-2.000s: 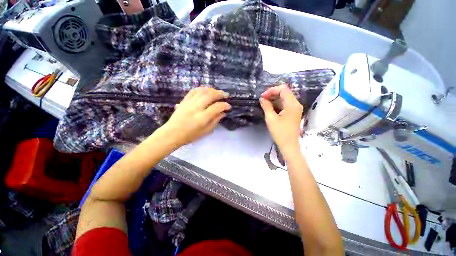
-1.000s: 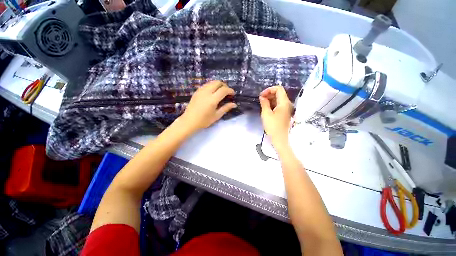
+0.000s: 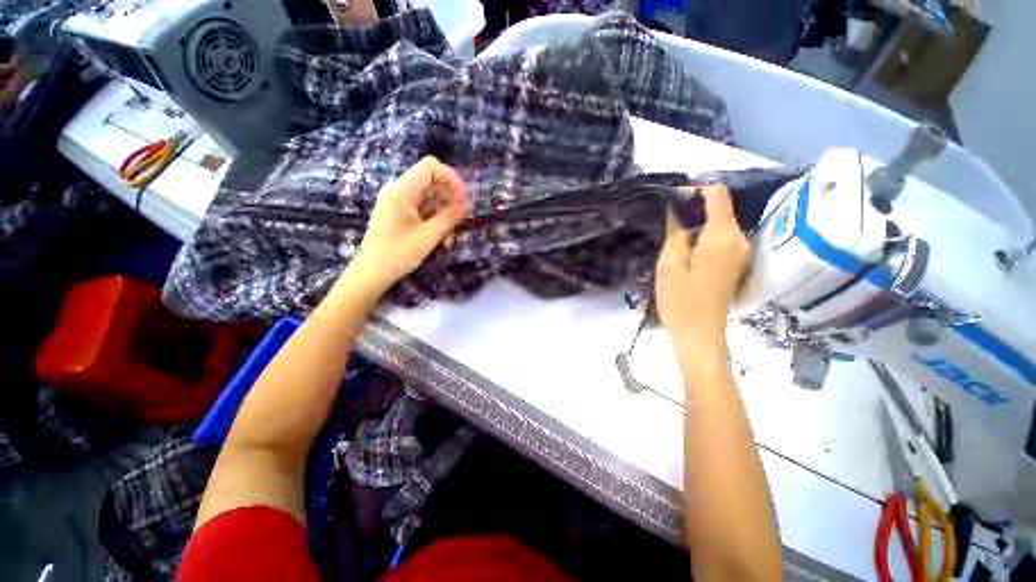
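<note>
The plaid garment (image 3: 375, 125), grey, black and white, lies on the white table left of the sewing machine head (image 3: 835, 227). A long dark opening edge (image 3: 568, 205) runs across it from left to right. My left hand (image 3: 415, 216) holds the garment at this edge with curled fingers, near the middle. My right hand (image 3: 702, 262) grips the edge's right end close to the machine, with the cloth there lifted a little and slightly blurred. The fingertips of my left hand are partly hidden.
Scissors with red and orange handles (image 3: 915, 523) lie right of the machine head, near dark scraps. More scissors (image 3: 150, 161) lie on the left table by a grey vented motor housing (image 3: 222, 68). A red box (image 3: 85, 341) and blue crate (image 3: 244, 381) stand below.
My left hand has moved left along the dark edge and its fingers have curled. My right hand has lifted the edge's right end, which now stands up in a fold. The view has shifted.
</note>
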